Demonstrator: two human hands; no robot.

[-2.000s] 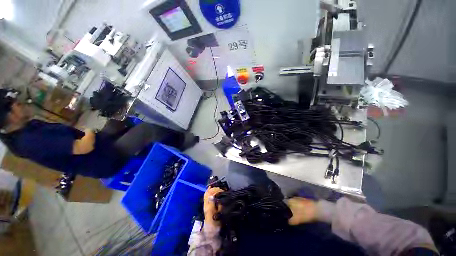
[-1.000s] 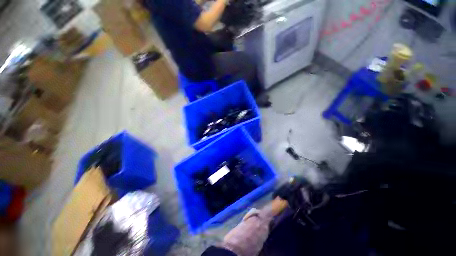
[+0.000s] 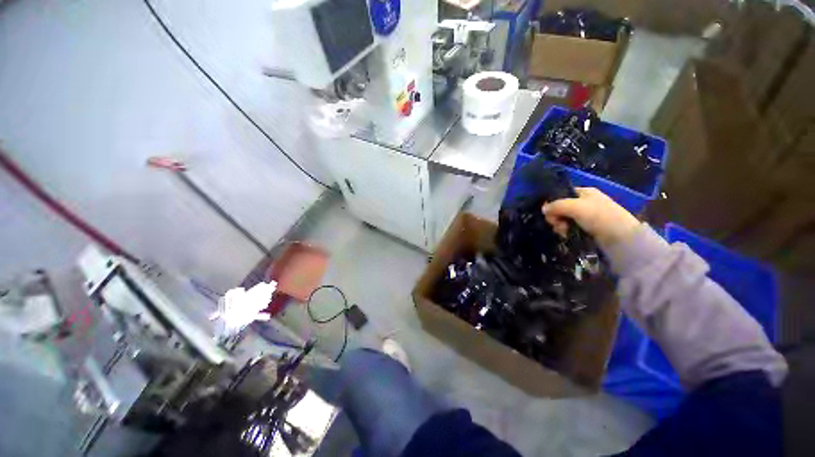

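Observation:
My right hand reaches in from the lower right and grips a bundle of black cords over an open brown cardboard carton. The bundle hangs from my fingers, and its lower part merges with the black corded products in the carton, so I cannot tell if they touch. My left hand is not in view.
Blue bins stand behind and right of the carton. A white machine cabinet carries a label roll. A red dustpan and a loose cord lie on the floor. My worktable's cord pile is lower left.
The view has swung from the bins on my left to the carton on my right. My left hand has left the picture. My right hand now shows with a cord bundle over the carton.

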